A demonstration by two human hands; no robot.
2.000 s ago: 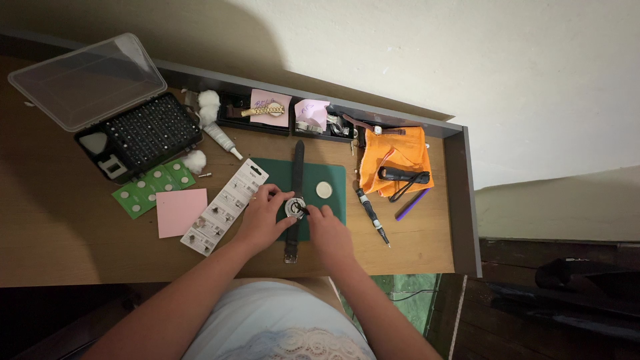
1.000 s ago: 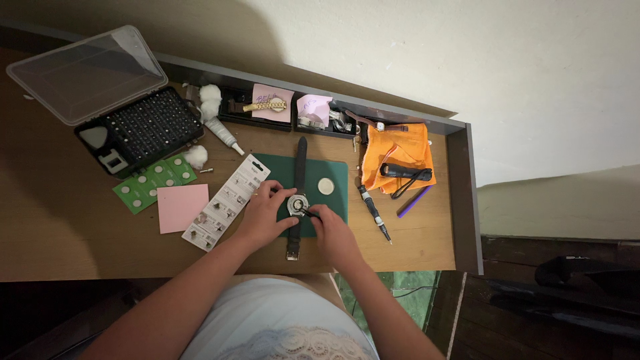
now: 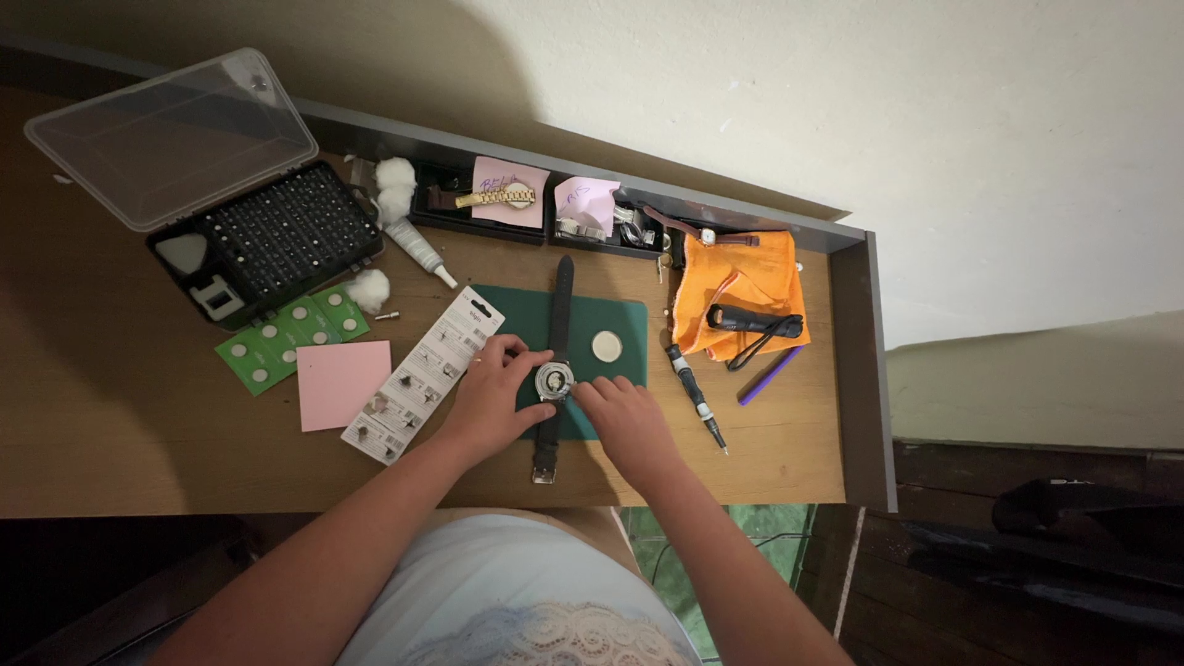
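Observation:
A wristwatch (image 3: 554, 380) with a black strap lies on a green mat (image 3: 523, 319), its case opened so that the movement shows. My left hand (image 3: 495, 398) grips the case from the left, with fingertips at its upper edge and the thumb at its lower edge. My right hand (image 3: 624, 421) has its bent fingertips at the case's right side; whether they pinch something small cannot be made out. A round metal disc (image 3: 607, 346), which looks like a watch case back, rests on the mat above my right hand.
Left are an open bit case (image 3: 287, 236), button cells (image 3: 269, 331), pink notes (image 3: 344, 387), a blister card (image 3: 421, 379) and a tube (image 3: 418, 252). Behind, black trays (image 3: 532, 234) hold watches. Right lie an orange cloth (image 3: 777, 273), a flashlight (image 3: 749, 320), a precision screwdriver (image 3: 696, 393) and a purple stick (image 3: 770, 376).

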